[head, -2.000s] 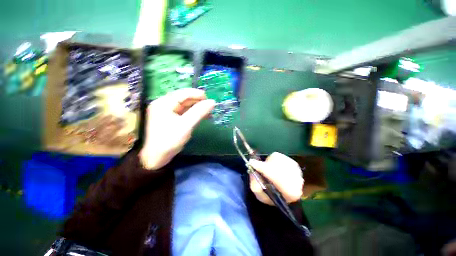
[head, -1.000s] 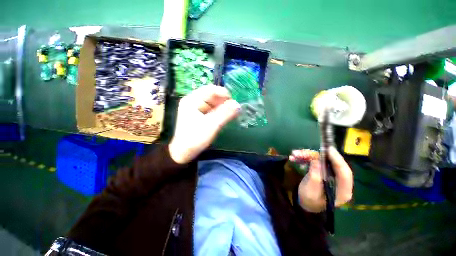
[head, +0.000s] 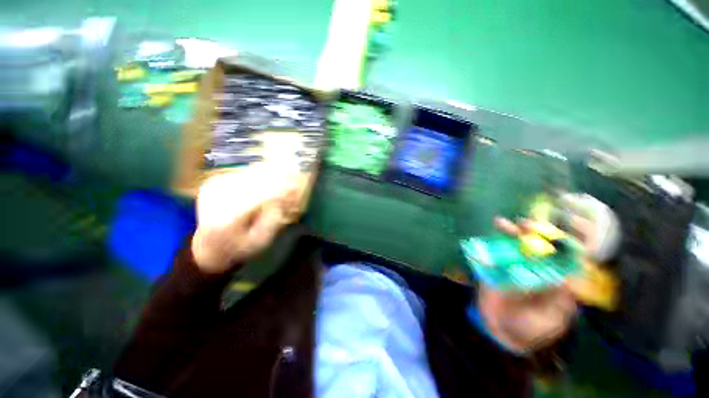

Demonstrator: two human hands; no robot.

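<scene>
The frame is blurred. My right hand (head: 529, 315) holds a green circuit board (head: 505, 264) with a yellow component (head: 542, 239) on it, at the right near the bench edge. No soldering iron can be made out in this hand. My left hand (head: 245, 214) is over the near end of the cardboard carton (head: 189, 159), its fingers bent and covering the near parts. Whether it holds a small part cannot be told. Dark capacitors (head: 264, 109) lie in the carton.
Two black bins stand right of the carton, one with green components (head: 360, 137), one with blue components (head: 427, 158). A round whitish tub (head: 602, 221) and a yellow sponge holder (head: 600, 286) are behind my right hand. Boards (head: 159, 89) lie left of the carton.
My left hand has moved left from the blue bin to the carton and no longer holds the board. The board in my right hand now shows its component side. The iron is no longer discernible.
</scene>
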